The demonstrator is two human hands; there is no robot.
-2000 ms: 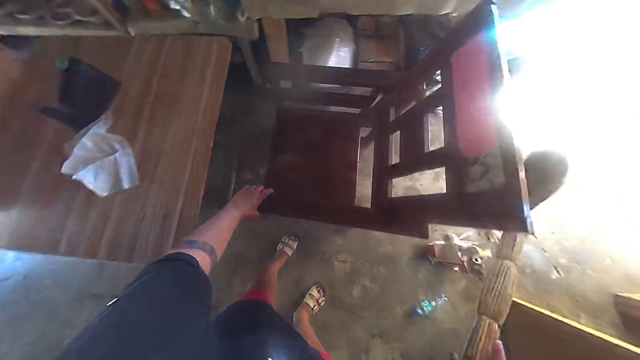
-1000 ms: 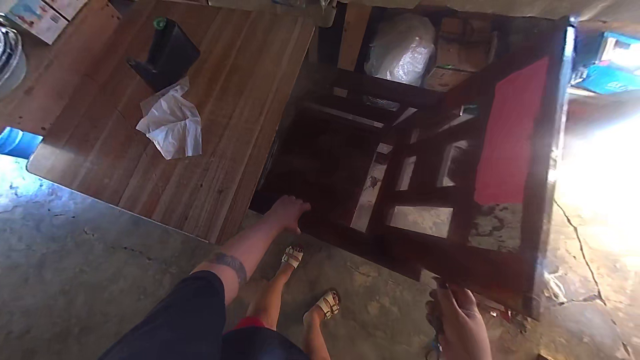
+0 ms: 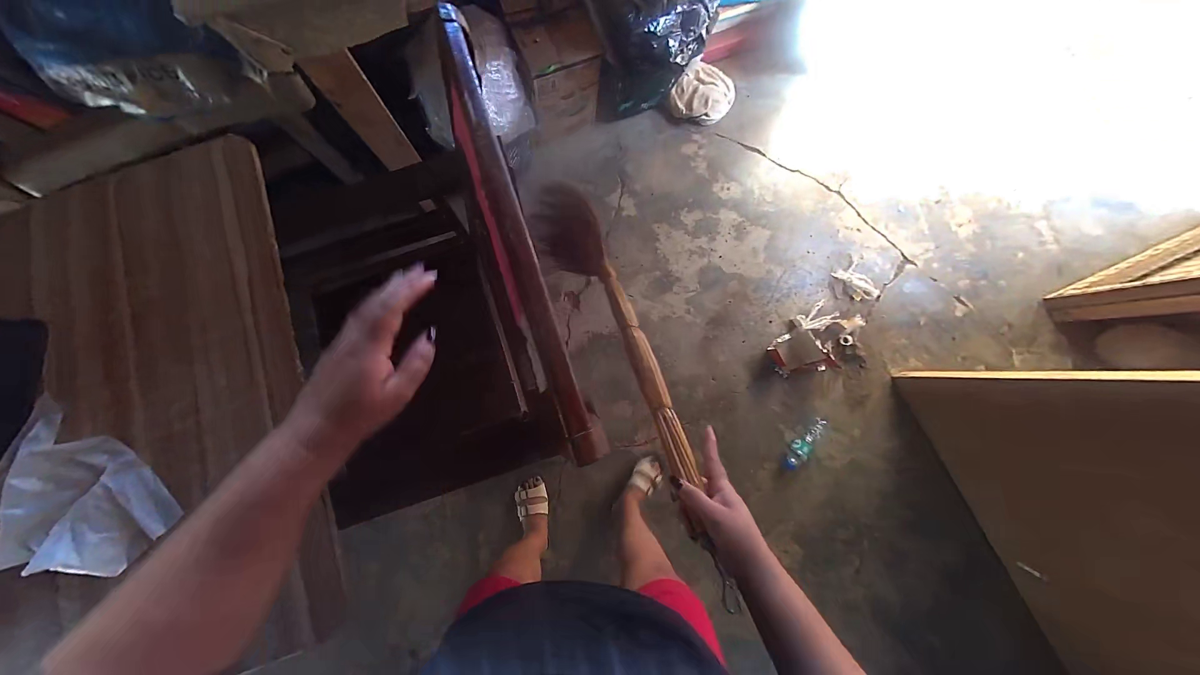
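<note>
My right hand (image 3: pixel 717 511) grips the lower end of a long-handled brush (image 3: pixel 647 361) with a carved, bamboo-like wooden handle. Its dark, blurred bristle head points away from me, just right of the top rail of a dark wooden chair (image 3: pixel 539 281). My left hand (image 3: pixel 370 361) hangs over the chair's dark seat, fingers apart and holding nothing; whether it touches the chair cannot be told. A pinkish-red panel shows as a thin strip along the chair back.
At left, a wooden tabletop (image 3: pixel 159 281) carries a crumpled white plastic bag (image 3: pixel 89 502). A plastic bottle (image 3: pixel 804 444) and a torn small box (image 3: pixel 806 345) lie on the cracked concrete floor. A wooden panel (image 3: pixel 1059 469) stands at right; bags and cartons (image 3: pixel 567 94) are at the back.
My left hand has come off the chair's front edge. The brush now shows in full in my right hand, beside the chair back. The view has shifted considerably.
</note>
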